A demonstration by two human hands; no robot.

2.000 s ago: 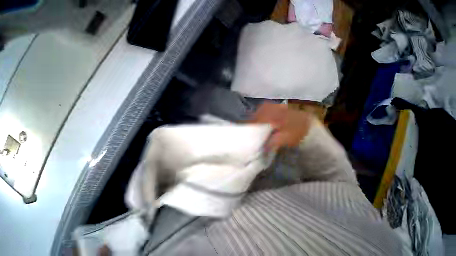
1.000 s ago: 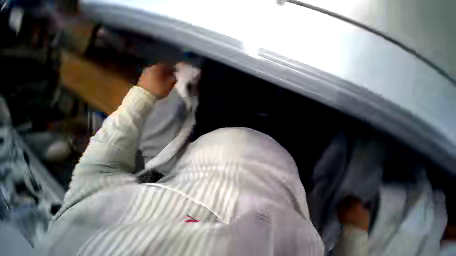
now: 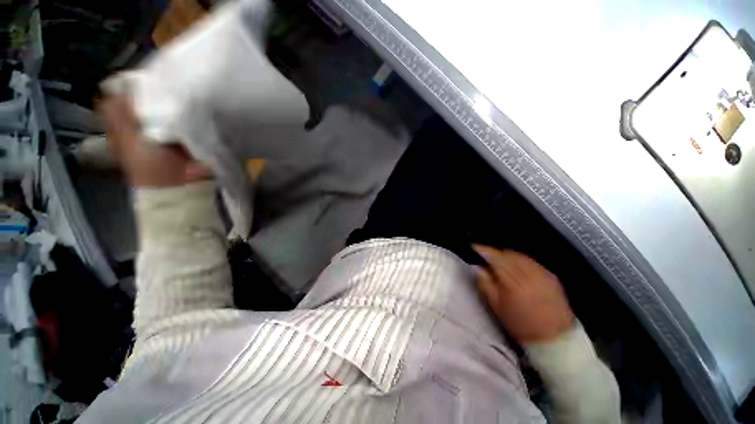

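My left hand (image 3: 153,153), slightly blurred, grips a white and pale grey cloth (image 3: 207,91), lifted at the upper left. The cloth's folds hide part of the fingers. A larger grey cloth (image 3: 331,182) hangs between it and my lap. My right hand (image 3: 526,294) is beside my lap, below the table's front edge, fingers partly bent towards a small dark area. I cannot tell whether it holds anything.
The white table (image 3: 530,66) has a ruler-marked edge (image 3: 497,137) running diagonally. A machine's pale bed with a metal plate (image 3: 728,124) is at the right. White and dark cloth lies heaped at the far left.
The view has turned, bringing the machine bed in at the right. My left hand has moved left with the cloth raised and spread. My right hand is away from the pale cloth it was beside.
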